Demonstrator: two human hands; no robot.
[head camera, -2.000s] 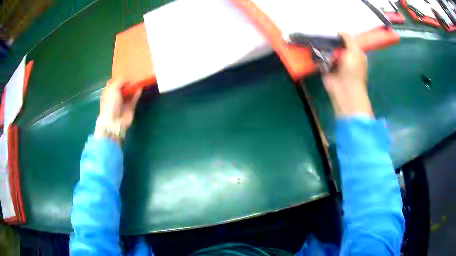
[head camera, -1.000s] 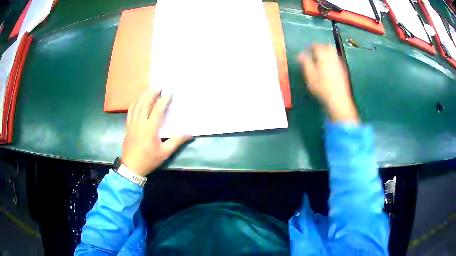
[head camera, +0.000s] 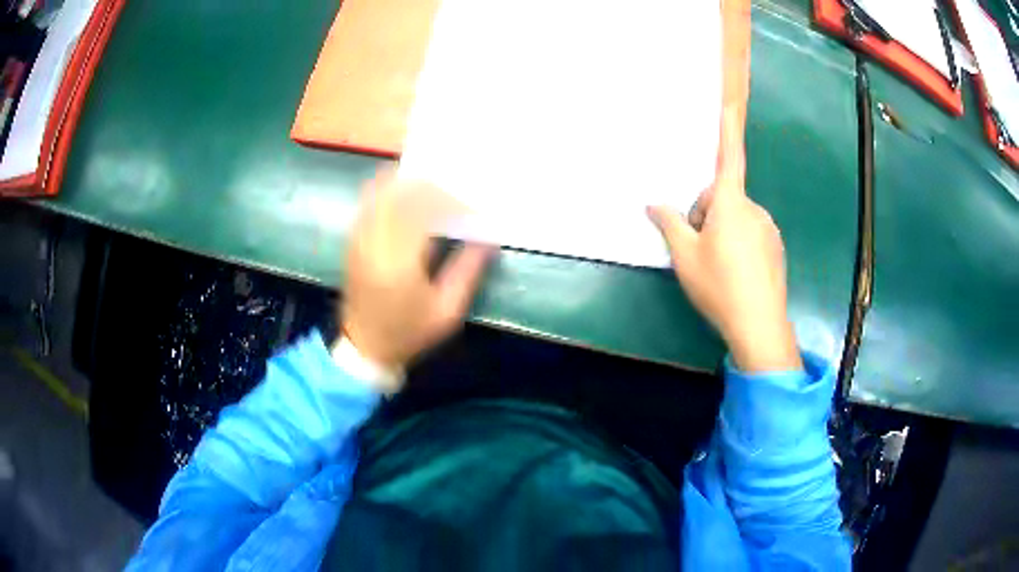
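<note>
A blank white sheet (head camera: 570, 123) lies over an orange-red board (head camera: 363, 84) on the green table mat (head camera: 224, 123). The sheet's near edge sticks out past the board towards me. The board shows at the left and as a narrow strip at the right. My left hand (head camera: 397, 268) is blurred at the sheet's near left corner; whether it grips is unclear. My right hand (head camera: 732, 257) is at the near right corner, its thumb on the sheet and its index finger along the right edge. The top of the stack is cut off by the picture's edge.
Clipped stacks with orange-red rims (head camera: 905, 50) lie at the upper right. Another stack (head camera: 50, 101) lies at the left edge. A dark seam (head camera: 863, 223) crosses the mat on the right. Bins of shiny clips (head camera: 229, 346) sit below the bench edge on both sides.
The two hands have come from the board and a clipped stack to the white sheet's near corners. The right hand is now at the sheet instead of beside it. The view has shifted.
</note>
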